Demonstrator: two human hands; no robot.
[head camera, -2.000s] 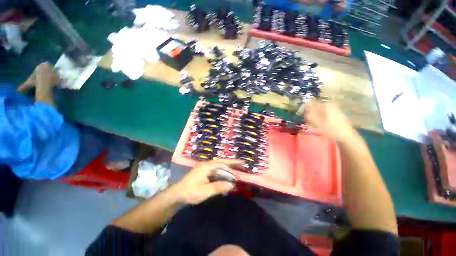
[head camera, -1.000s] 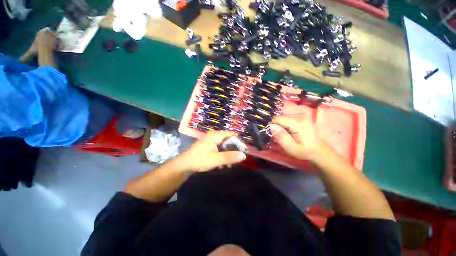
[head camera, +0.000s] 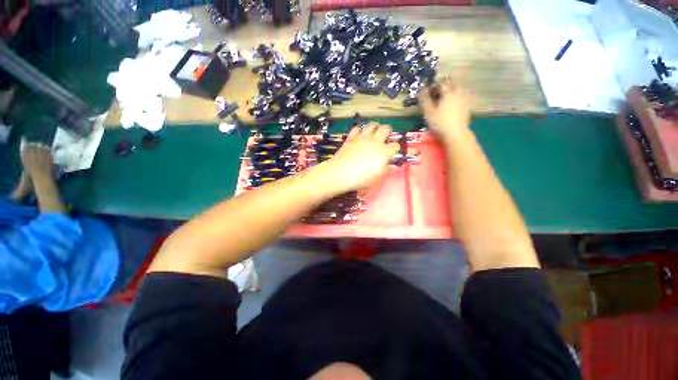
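The salmon-red tray (head camera: 386, 200) lies at the bench's near edge. Black-and-silver key fobs (head camera: 271, 159), some with yellow marks, lie in packed rows in its left part. My left hand (head camera: 364, 157) is over the tray's upper middle, fingertips at its far edge; the palm is hidden, so I cannot tell what it holds. My right hand (head camera: 448, 107) is at the right end of the heap of loose black-and-silver pieces (head camera: 342, 63), with a small dark piece at its fingertips. Whether the fingers grip that piece is too blurred to tell.
A small open black box (head camera: 201, 73) and white cloth scraps (head camera: 145, 93) lie left of the heap. White sheets (head camera: 557, 63) with a black stick are at the right, above another salmon-red tray (head camera: 639, 152). A blue-clad person (head camera: 56, 260) sits at the left.
My left hand has moved from near my body to the tray's far side. My right hand has moved from the tray's near rows to the heap. The camera view has shifted.
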